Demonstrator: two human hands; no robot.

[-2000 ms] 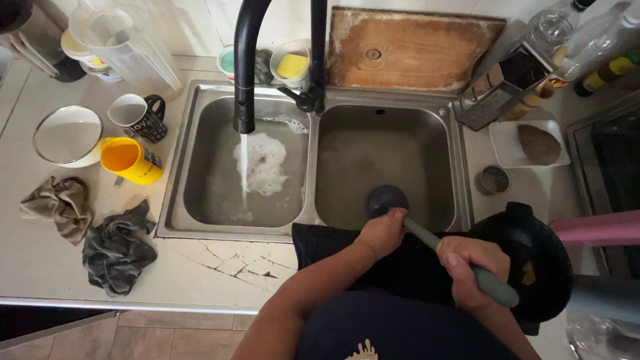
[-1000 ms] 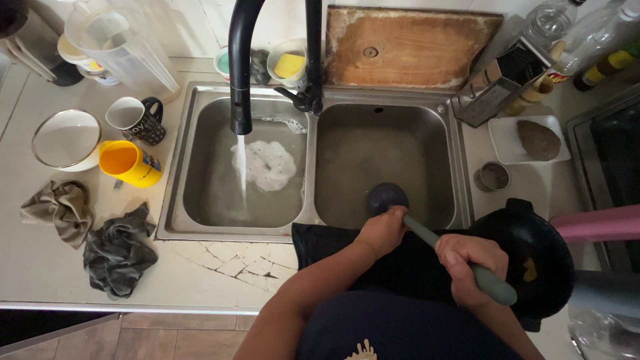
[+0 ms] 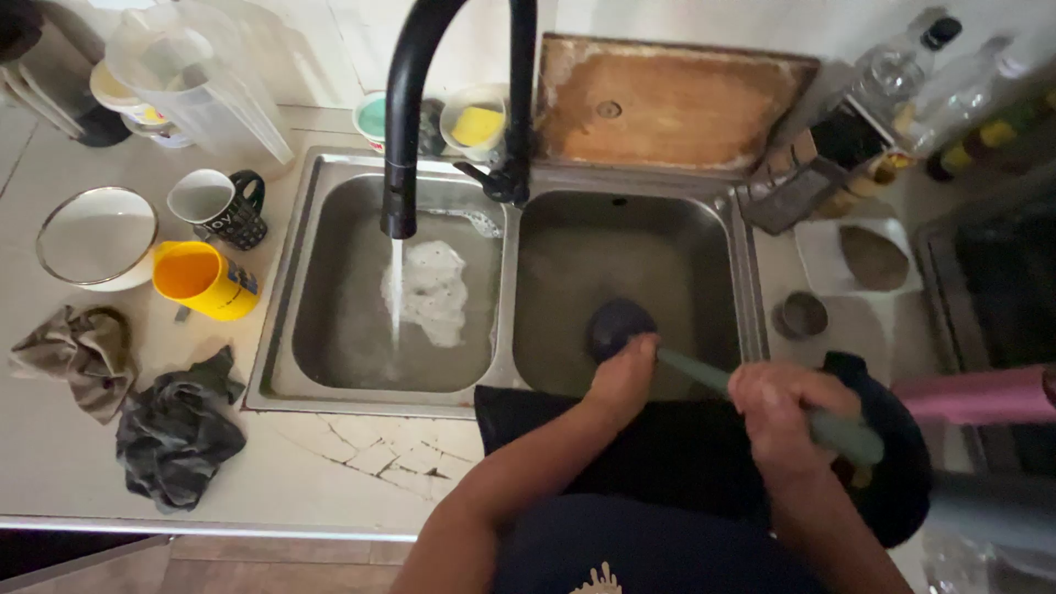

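A plunger with a dark cup and grey-green handle (image 3: 695,369) slants across the right sink basin (image 3: 701,247). Its cup (image 3: 619,328) sits low in murky water near the basin's front. My left hand (image 3: 624,373) holds it where cup and handle meet. Around the upper handle my right hand (image 3: 788,408) is closed, above a dark pan (image 3: 899,487). Water runs from a black faucet (image 3: 400,198) into the left basin (image 3: 346,330), where white foam (image 3: 433,293) floats on cloudy water.
At the left are a yellow cup (image 3: 219,285), a black mug (image 3: 235,214), a white bowl (image 3: 99,235) and two crumpled cloths (image 3: 177,429). A wooden board (image 3: 660,107) leans behind the right basin. A metal grater (image 3: 813,173), bottles and a small tin (image 3: 800,316) stand right.
The foam in the left basin has changed shape and shifted slightly. Both hands keep their hold on the plunger, with little visible movement.
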